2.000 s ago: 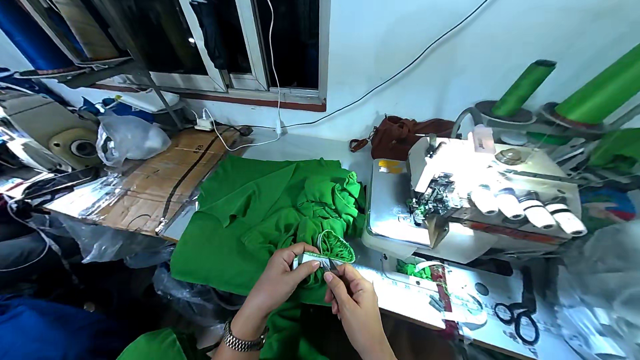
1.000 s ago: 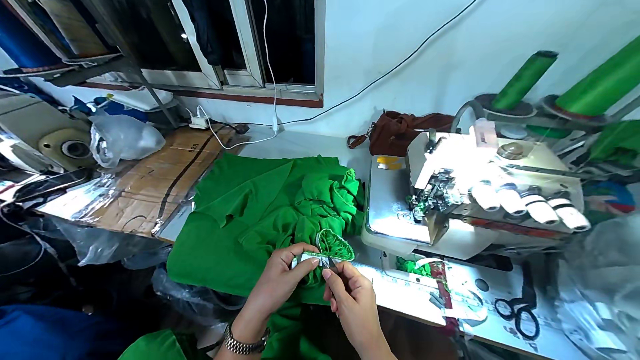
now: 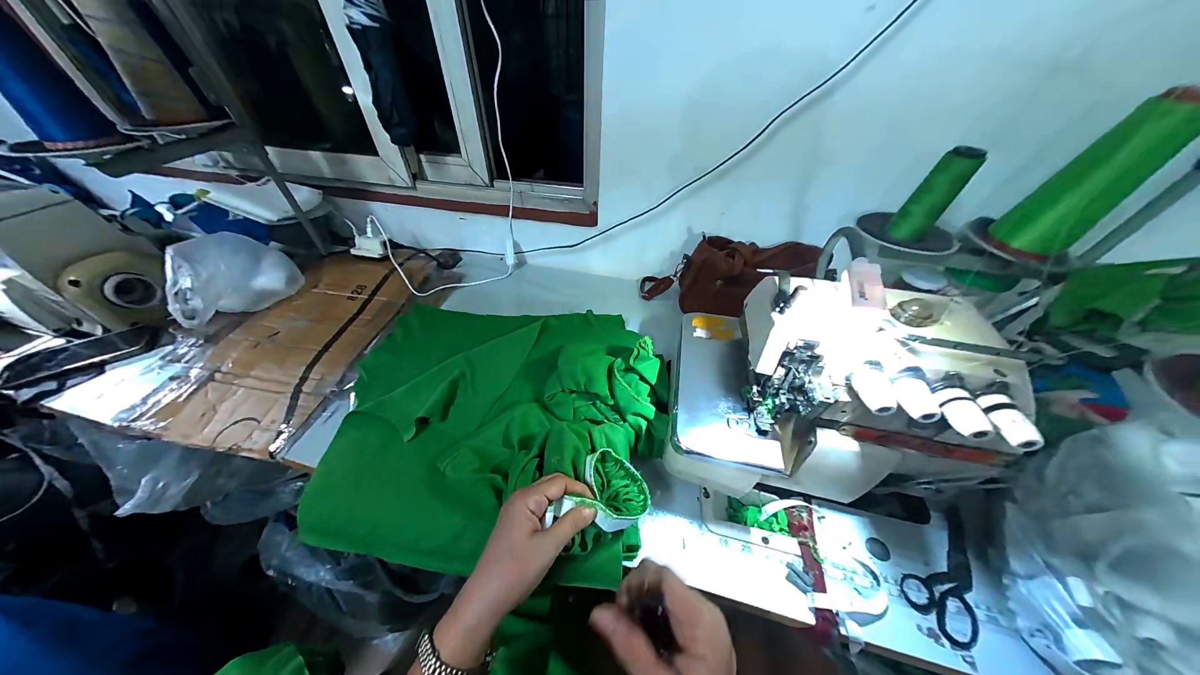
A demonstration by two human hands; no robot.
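Observation:
My left hand [image 3: 539,530], with a metal-link watch at the wrist, pinches the white-edged, gathered opening of a green fabric piece [image 3: 450,469]. The gathered ring of fabric [image 3: 621,487] stands up just right of my fingertips, its green inside showing. My right hand [image 3: 666,623] is below and to the right, apart from the fabric, blurred, with its fingers curled around something small and dark that I cannot make out. The rest of the green fabric lies spread and bunched on the table to the left of an overlock sewing machine [image 3: 844,375].
Black scissors [image 3: 942,595] lie on the table at right. Green thread cones [image 3: 937,192] stand behind the machine. A brown cloth [image 3: 731,272] lies near the wall. Flattened cardboard [image 3: 291,347] and a plastic bag [image 3: 230,272] are at left, with clear plastic bags [image 3: 1116,525] at far right.
My right hand has moved down and away from the white-edged opening, which both hands were at before. My left hand still holds the edge, and the gathered ring shows more openly.

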